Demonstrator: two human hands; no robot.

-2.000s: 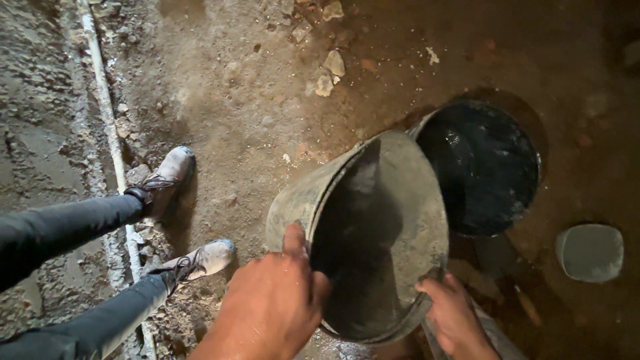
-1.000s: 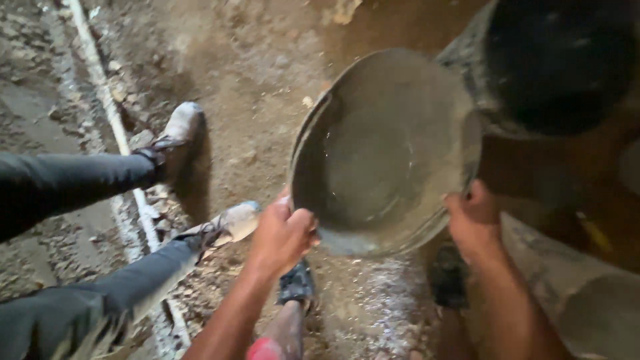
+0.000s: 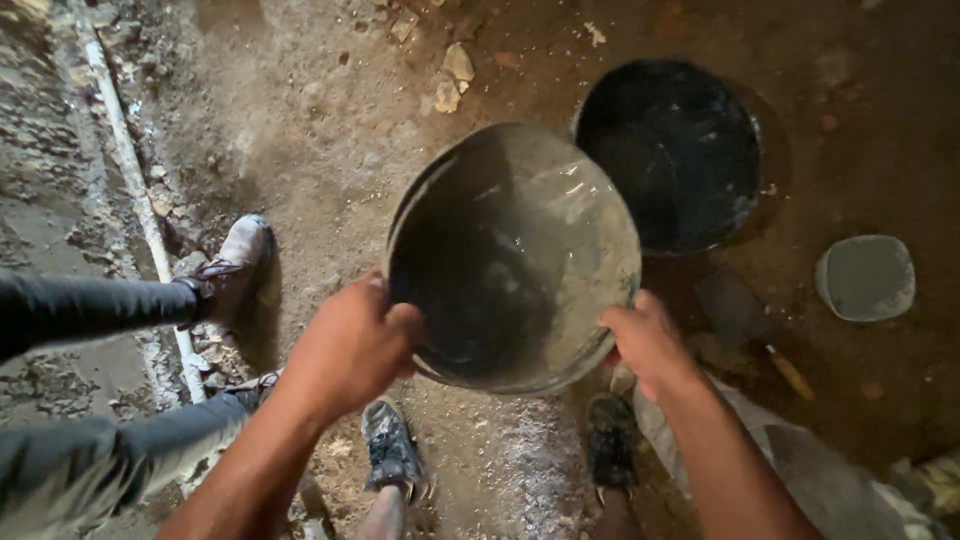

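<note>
A round, mud-stained bucket (image 3: 517,255) hangs between my hands above the floor, its mouth facing me, with a wet sheen inside. My left hand (image 3: 360,345) grips its rim at the lower left. On the lower right rim, my right hand (image 3: 645,337) has its thumb over the edge. Beyond the bucket, a black bucket (image 3: 667,157) stands on the wet ground, partly covered by the held one. To the right is a small square tub (image 3: 866,277) filled to near its rim with grey material. A trowel with a wooden handle (image 3: 790,373) lies below it.
Another person's legs and shoes (image 3: 244,247) are at the left, beside a long pale pipe (image 3: 127,157). My own shoes (image 3: 390,442) are below the bucket. Pale stones (image 3: 454,75) lie on the floor, and a dusty sack or sheet (image 3: 795,457) is at the lower right.
Two seconds ago the held bucket was tilted against the black bucket's side; now its mouth faces up toward me. My left hand has shifted to the rim's lower left, and my shoes have come into view.
</note>
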